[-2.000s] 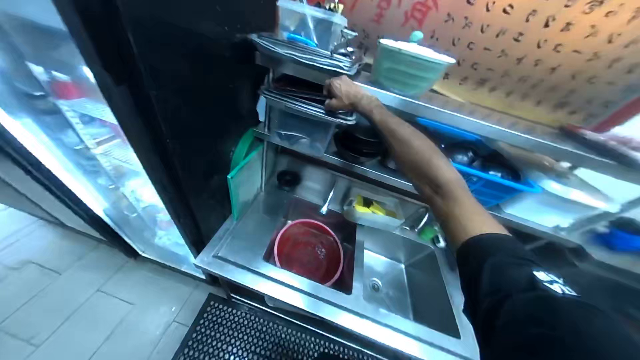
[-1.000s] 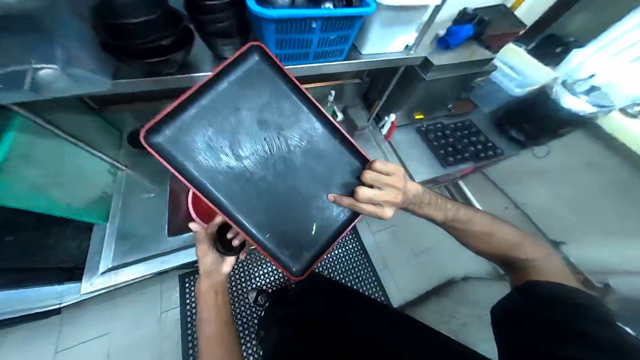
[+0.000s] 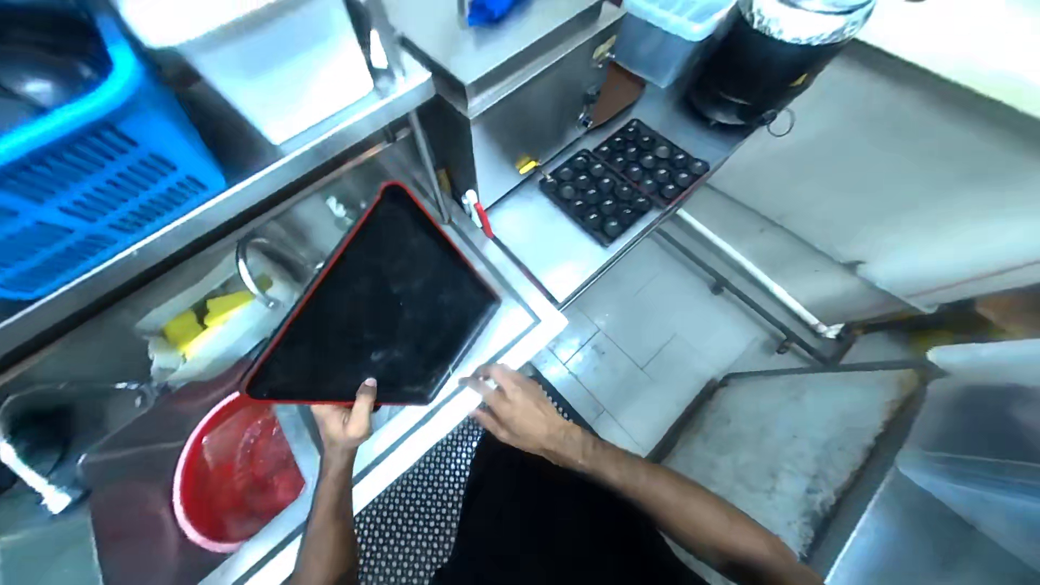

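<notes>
My left hand (image 3: 348,418) grips the near edge of a black rectangular tray with a red rim (image 3: 386,301), thumb on top and fingers underneath. The tray is tilted over the right part of the sink. My right hand (image 3: 516,406) is off the tray, just right of its lower corner, with fingers partly spread and slightly blurred; nothing plain is in it. Left of the tray, a red plastic basin (image 3: 240,471) with water sits in the sink, and yellow sponges (image 3: 207,318) lie in a whitish container beneath the curved faucet (image 3: 248,272).
A blue plastic basket (image 3: 106,179) and a white container (image 3: 280,73) stand on the steel shelf above the sink. Black molded pans (image 3: 621,179) lie on the low steel counter, near a black pot (image 3: 747,73). A perforated mat (image 3: 418,508) covers the floor before me.
My right hand has let go of the tray's edge, and my left hand now grips it. The dark round object earlier by my left hand no longer shows there. The view has swung right.
</notes>
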